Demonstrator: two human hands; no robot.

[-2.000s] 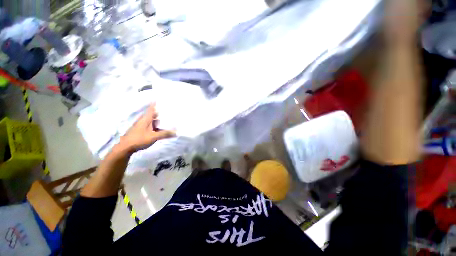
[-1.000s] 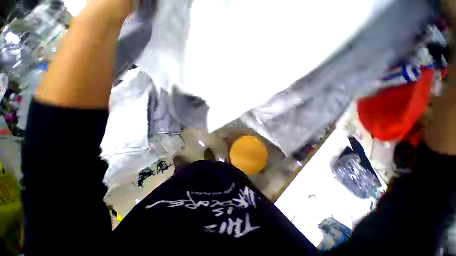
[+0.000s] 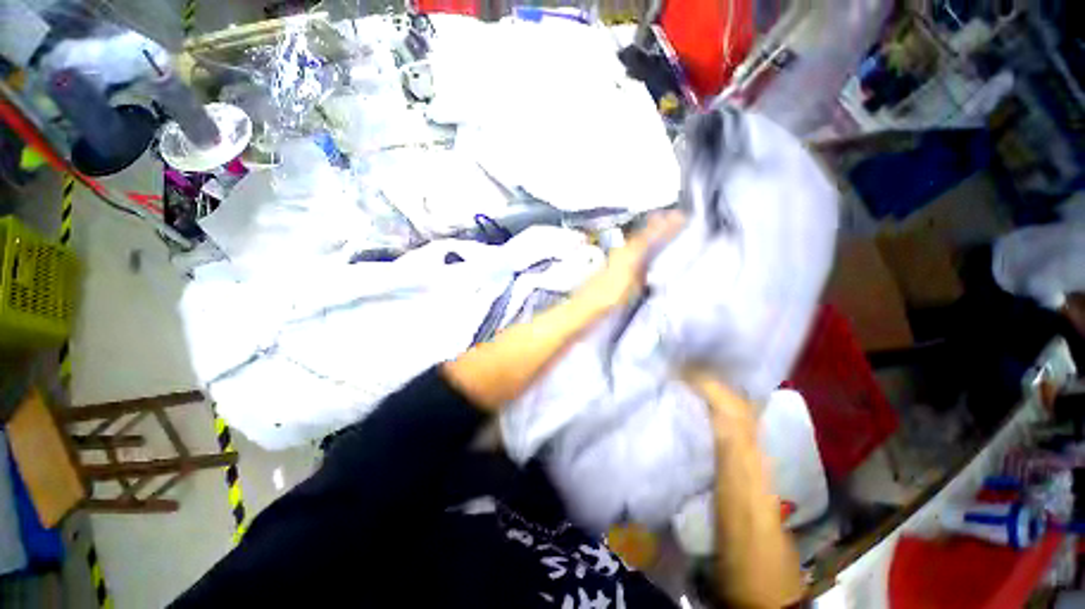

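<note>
A gathered, blurred bundle of pale grey cloth (image 3: 756, 262) is between my hands in front of my body. My left hand (image 3: 648, 244) grips its upper left side, with the forearm reaching across from the lower left. My right hand (image 3: 704, 390) is on its lower right side, blurred, with its fingers partly hidden in the folds. White and pale grey pieces (image 3: 345, 333) lie spread on the table to the left, some with dark edges. A white stack (image 3: 559, 113) lies behind them.
Clear poly bags (image 3: 298, 71) lie at the back left. A yellow crate (image 3: 36, 286) and a wooden frame with legs (image 3: 143, 452) are on the left floor. A red crate (image 3: 845, 393) and a white lidded box (image 3: 795, 458) are right of the cloth. A round orange-brown seat (image 3: 637, 544) is below.
The large pale cloth, held wide between raised arms one second ago, is now bunched close to my body. My hands have come together on it. The view has turned, showing the table's left side again.
</note>
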